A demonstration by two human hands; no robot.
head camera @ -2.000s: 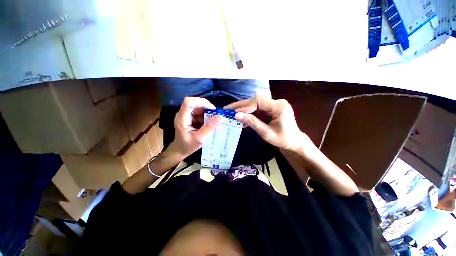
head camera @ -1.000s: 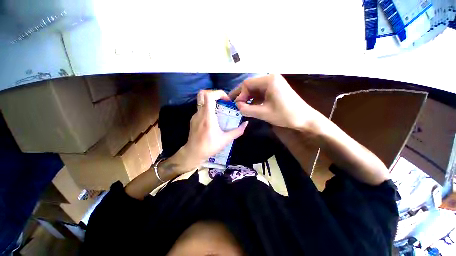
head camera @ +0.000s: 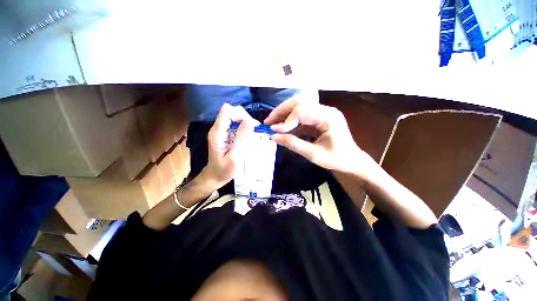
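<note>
A slim white retail box [head camera: 255, 167] with a blue top end is held over my lap, below the table's front edge. My left hand [head camera: 228, 144] is shut on its upper left side, with the thumb across the front. My right hand [head camera: 315, 134] pinches the blue end at the upper right with its fingertips. The fingers partly cover the blue flap. Whether anything is inside the box cannot be seen.
The white table [head camera: 194, 47] spans the top, with a small dark piece [head camera: 287, 70] near its edge. White-and-blue cartons [head camera: 491, 20] lie at the upper right. Brown cardboard boxes [head camera: 88, 132] stand below left; an open brown carton [head camera: 438, 159] stands at the right.
My right hand has come down and my left hand has shifted left, uncovering more of the box front. Both hands stay at the blue end.
</note>
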